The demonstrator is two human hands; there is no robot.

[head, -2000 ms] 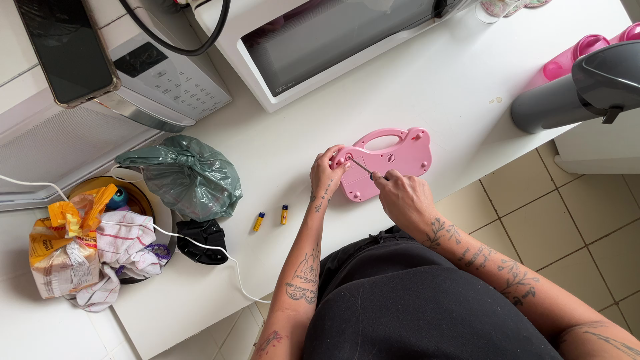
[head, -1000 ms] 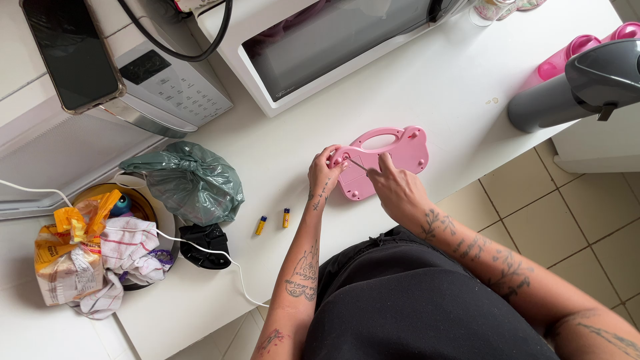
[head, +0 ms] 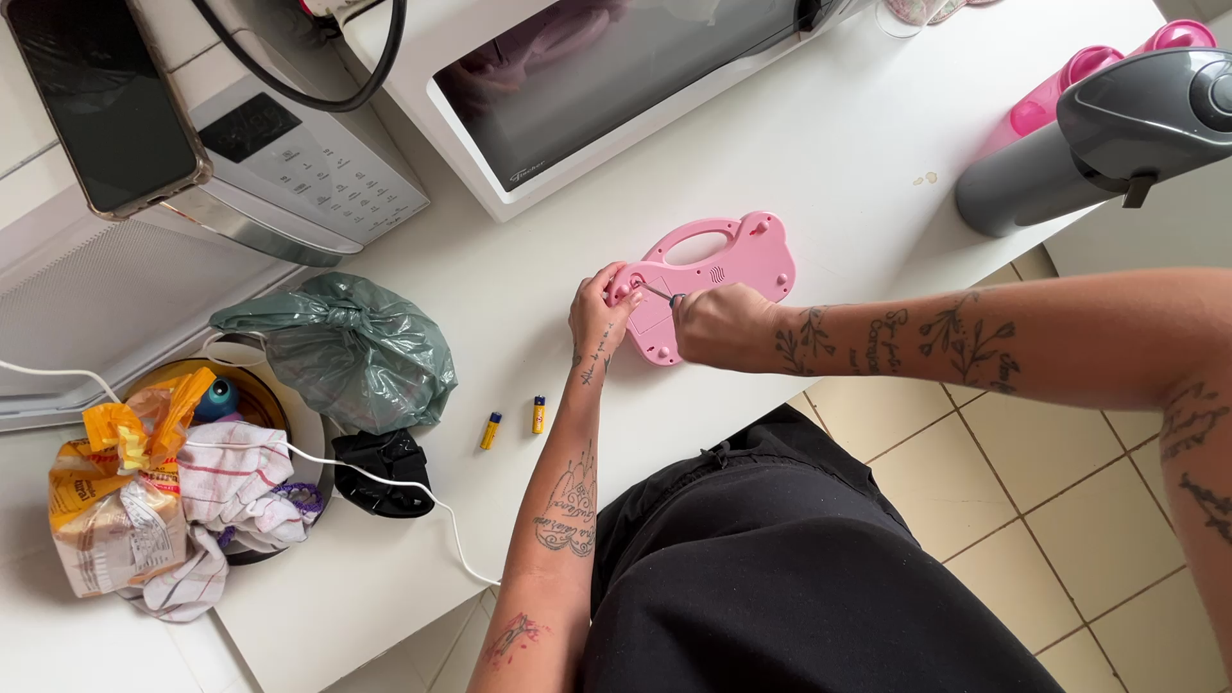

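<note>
A pink plastic toy (head: pixel 712 274) with a loop handle lies back side up on the white counter, its battery cover, speaker slots and small feet showing. My left hand (head: pixel 602 306) grips its left corner. In my right hand (head: pixel 724 327) is a screwdriver (head: pixel 660 292), its shaft pointing left and its tip at the toy's upper left corner beside my left thumb; most of its handle is hidden in the fist. Two small cylindrical batteries, one (head: pixel 491 431) and another (head: pixel 538 415), lie on the counter left of my left forearm.
Left of the batteries are a knotted green plastic bag (head: pixel 356 351), a black bag (head: pixel 385 474), a bread bag (head: pixel 115 510), a cloth (head: pixel 236 472) and a white cable (head: pixel 385 478). A microwave (head: pixel 298 173) with a phone (head: pixel 111 106), a white oven (head: pixel 616 77) and a grey thermos (head: pixel 1030 183) stand around the counter.
My right hand has turned on the screwdriver, and the right forearm has swung up to lie nearly level across the view. My left hand stays on the toy's corner.
</note>
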